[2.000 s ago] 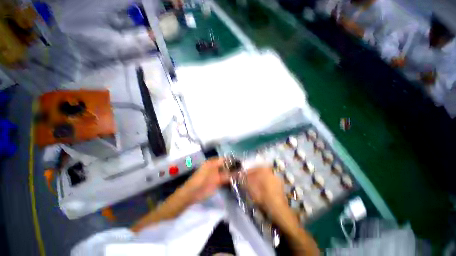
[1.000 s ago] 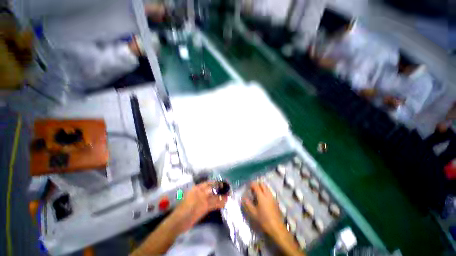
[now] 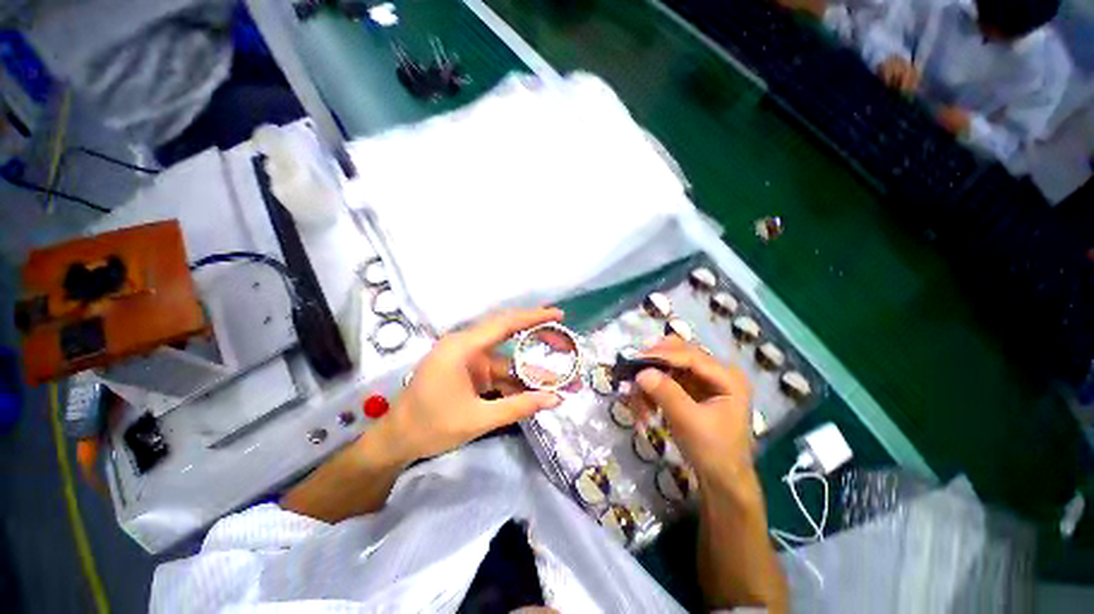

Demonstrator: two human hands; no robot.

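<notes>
My left hand (image 3: 444, 386) holds a silver ring housing (image 3: 548, 356) upright between thumb and fingers; its middle looks see-through. My right hand (image 3: 710, 417) is just right of it, over the module tray, pinching a small dark thing (image 3: 632, 363); I cannot tell exactly what it is. The clear-grey module tray (image 3: 558, 450) lies under both hands and holds rows of round display modules (image 3: 593, 485) with gold-brown tails. My right hand and forearm hide part of the tray.
At left is the white press (image 3: 204, 480) with an orange-brown fixture (image 3: 114, 300), red emergency stop (image 3: 376, 407) and black bar (image 3: 300, 276). Several silver rings (image 3: 390, 336) lie beside a white sheet (image 3: 516, 198). A white plug (image 3: 824, 446) is right of the tray. People in white sit across.
The camera view has shifted. My left hand now holds up an open-looking ring where a dark round piece showed before. My right hand has lifted a small dark thing at the tray's left part.
</notes>
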